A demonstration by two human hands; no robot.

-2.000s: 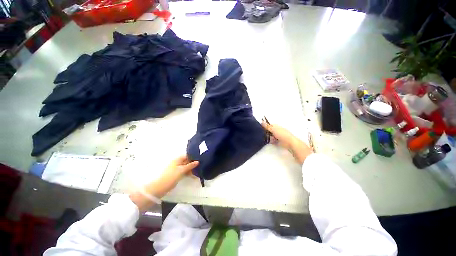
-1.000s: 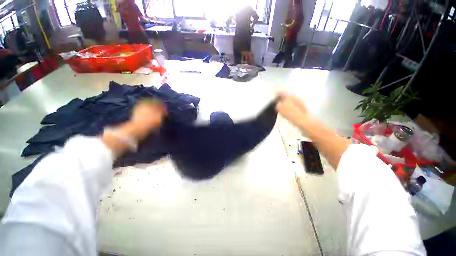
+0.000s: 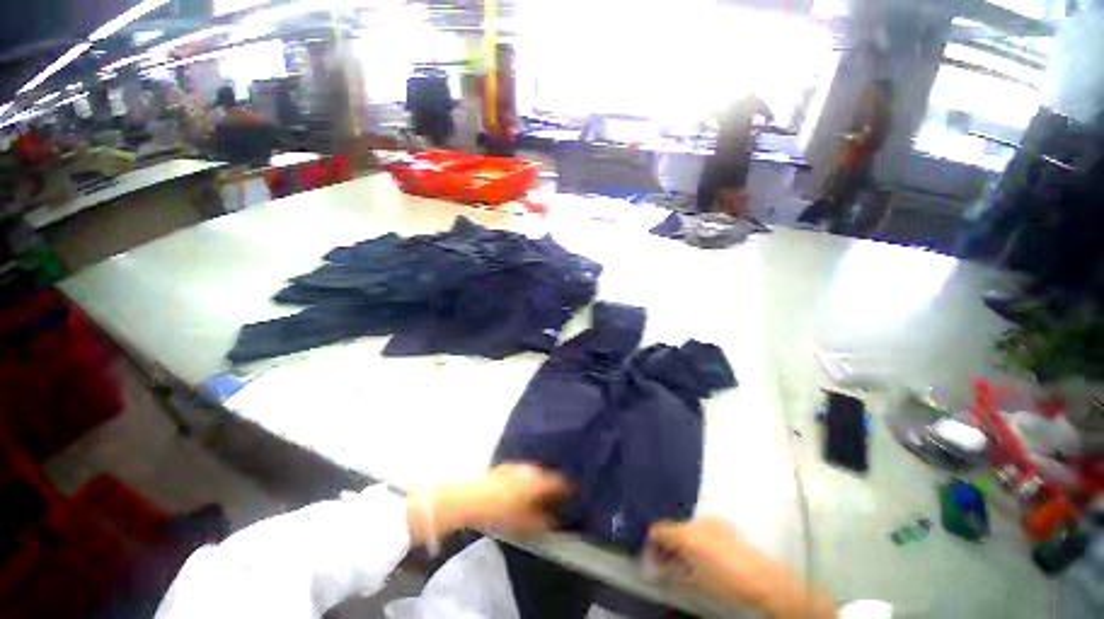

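Navy trousers (image 3: 617, 423) lie on the whitish table in front of me, the wide end towards me and the two legs away from me. My left hand (image 3: 523, 497) is on the near left edge of the cloth and grips it. My right hand (image 3: 690, 550) is at the near right corner, fingers closed on the edge. Both hands are blurred. A small pale mark shows on the cloth near my right hand. I cannot see any snips in my right hand.
A navy garment pile (image 3: 448, 290) lies at the upper left of the table (image 3: 327, 405). A red crate (image 3: 466, 178) stands behind it. A phone (image 3: 845, 432), a green-handled item (image 3: 910, 530) and a red basket (image 3: 1005, 441) are at right. People are in the background.
The trousers were held up and swung in the air one second ago. Now they lie on the table with both hands at the near edge. The view has turned left.
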